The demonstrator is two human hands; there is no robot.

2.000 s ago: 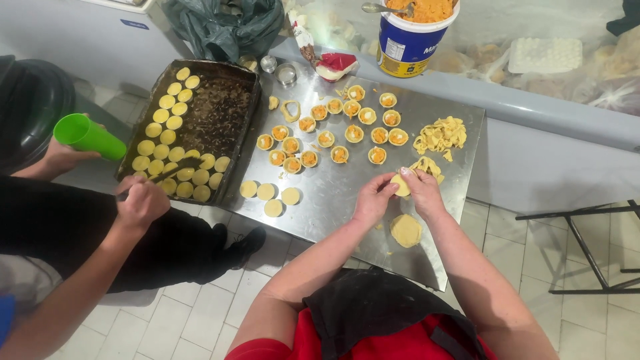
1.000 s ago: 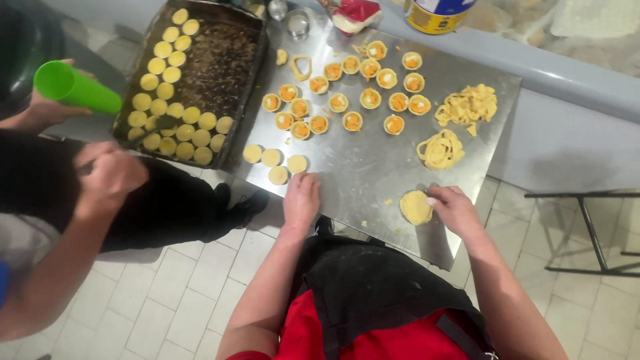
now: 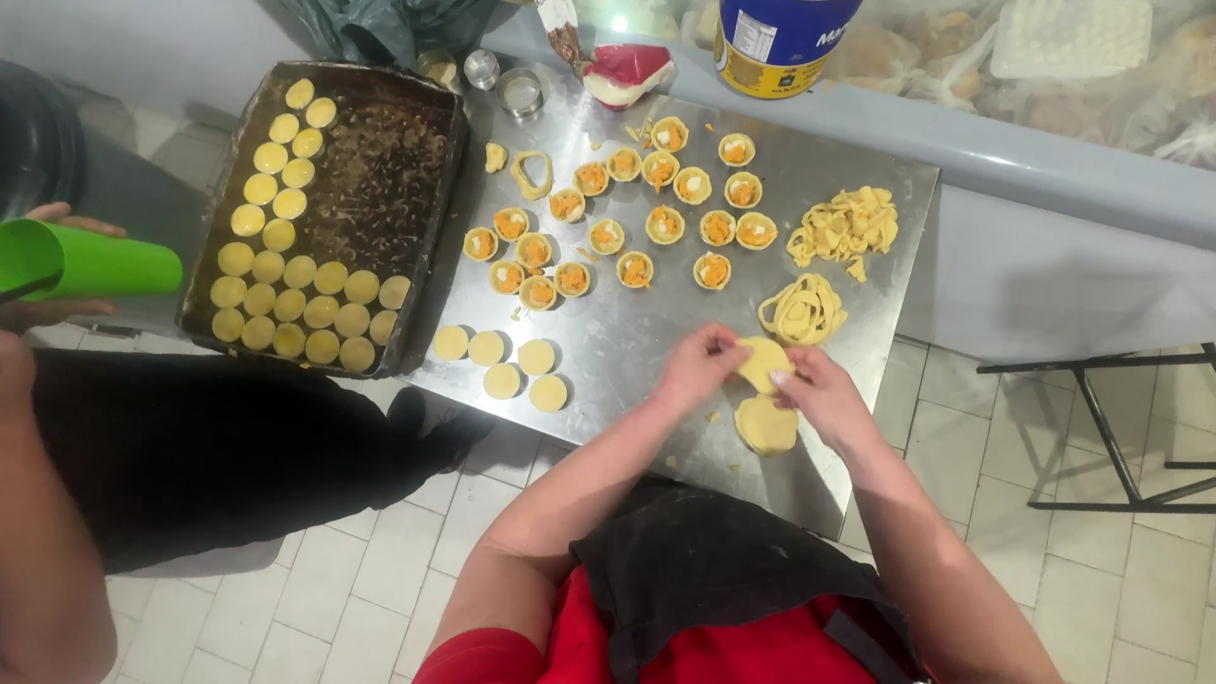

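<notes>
Between my left hand (image 3: 705,366) and my right hand (image 3: 815,388), a thin round dough disc (image 3: 763,364) is pinched by its edges above the steel table. Just below it lies a stack of dough discs (image 3: 766,425). Behind my hands are a coil of dough strips (image 3: 803,310) and a heap of dough scraps (image 3: 845,228). Several small dough cups with orange and white filling (image 3: 665,224) stand across the table's middle. To the left of my left hand sit several small closed round pies (image 3: 537,357).
A dark baking pan (image 3: 454,180) with rows of glazed pies is at the left. Beside it a co-worker's hand holds a green cup (image 3: 114,258). Metal ring cutters (image 3: 520,93), a red and white bag (image 3: 627,74) and a blue and yellow bucket (image 3: 779,47) line the back.
My left hand has moved right from the small closed pies to the dough disc, which both hands now hold. The co-worker's other hand has left the area over the pan.
</notes>
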